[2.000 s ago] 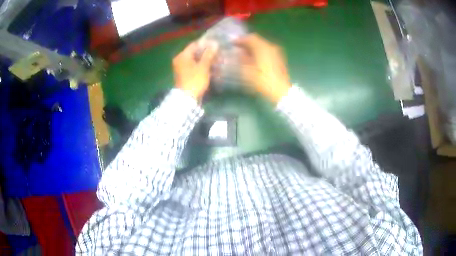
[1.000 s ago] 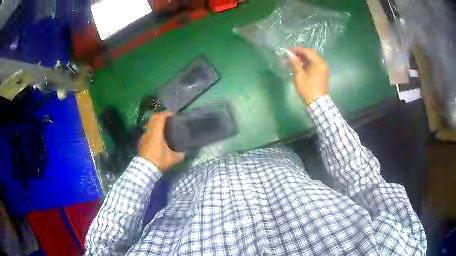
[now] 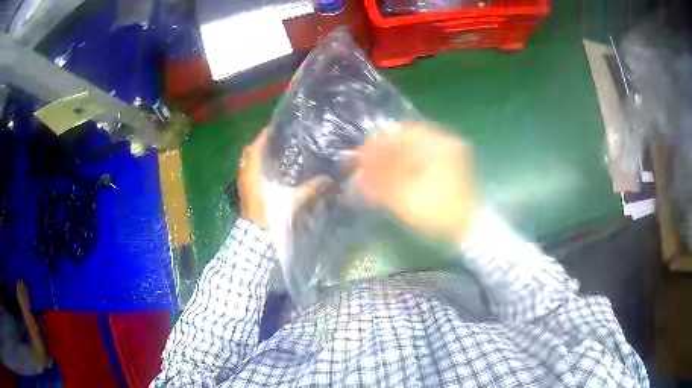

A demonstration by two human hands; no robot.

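Note:
A clear plastic bag [image 3: 326, 106] is held up over the green bench [image 3: 531, 136], with a dark block, likely the power adapter, seen through the shiny film. My left hand [image 3: 269, 186] grips the bag's left side with the dark block, its fingers partly behind the film. My right hand [image 3: 421, 178] is blurred and closed at the bag's right edge. The lower part of the bag hangs near my shirt. The plug and cable cannot be made out.
A red crate [image 3: 459, 34] stands at the bench's far edge. A white paper [image 3: 246, 42] is at the upper left. Black cables [image 3: 64, 223] lie on the blue table [image 3: 125, 265]. Another person's hand [image 3: 29, 318] shows at the lower left. Plastic wrap and cardboard are at right.
The clear bag has come from the far right of the bench to the middle, between both hands. My left hand has moved up and forward with the dark block, now seen through the film.

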